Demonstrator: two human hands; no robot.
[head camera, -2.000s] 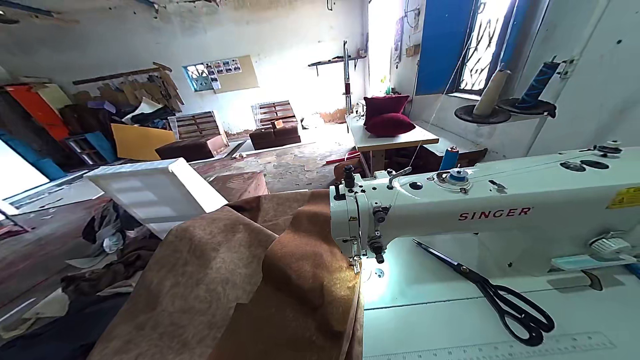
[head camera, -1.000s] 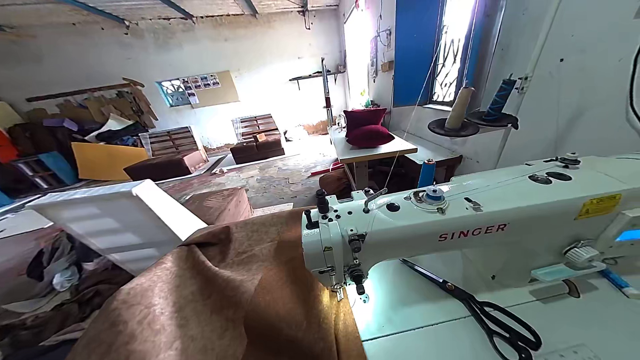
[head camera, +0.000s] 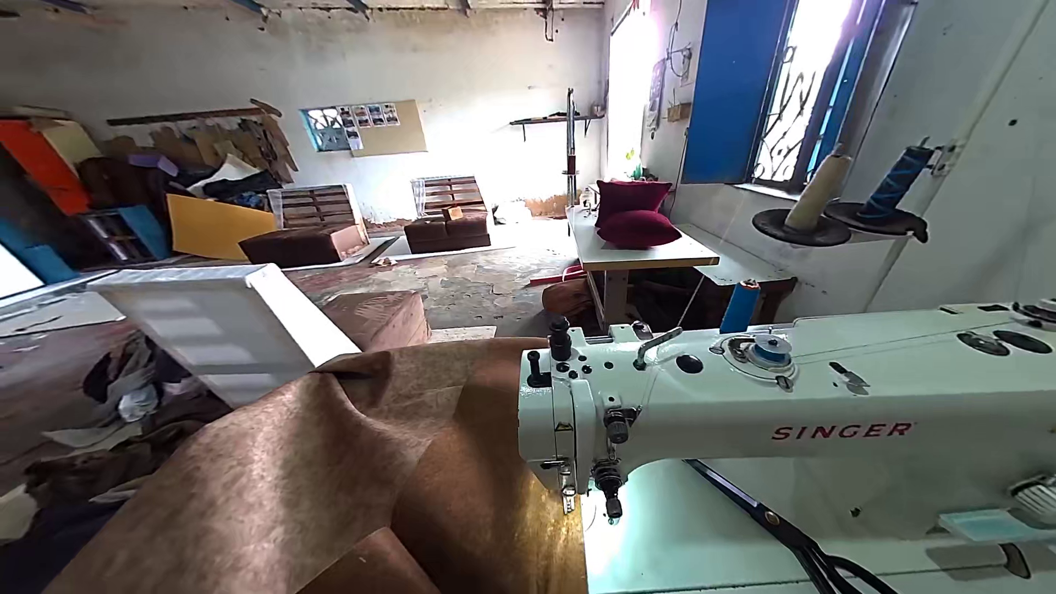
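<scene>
Neither of my hands shows in the head view. A white Singer sewing machine (head camera: 709, 421) fills the right side, its lamp lighting the bed. Brown suede-like fabric (head camera: 272, 478) spreads over the left of the machine table, with its right edge under the presser foot (head camera: 568, 497). Whether the foot is down on the fabric, I cannot tell. Black-handled fabric scissors (head camera: 771, 518) lie on the machine bed below the arm. A small blue thread spool (head camera: 740, 307) stands behind the machine arm.
A white box-like panel (head camera: 223, 330) leans behind the fabric. Dark cloth scraps (head camera: 124, 462) lie at left. Maroon cushions (head camera: 637, 229) rest on a table beyond the machine. Beige (head camera: 818, 194) and blue (head camera: 895, 183) thread cones stand on holders at upper right.
The view has shifted somewhat. The fabric left of the machine has changed its folds, and a darker brown piece or fold shows at its lower edge.
</scene>
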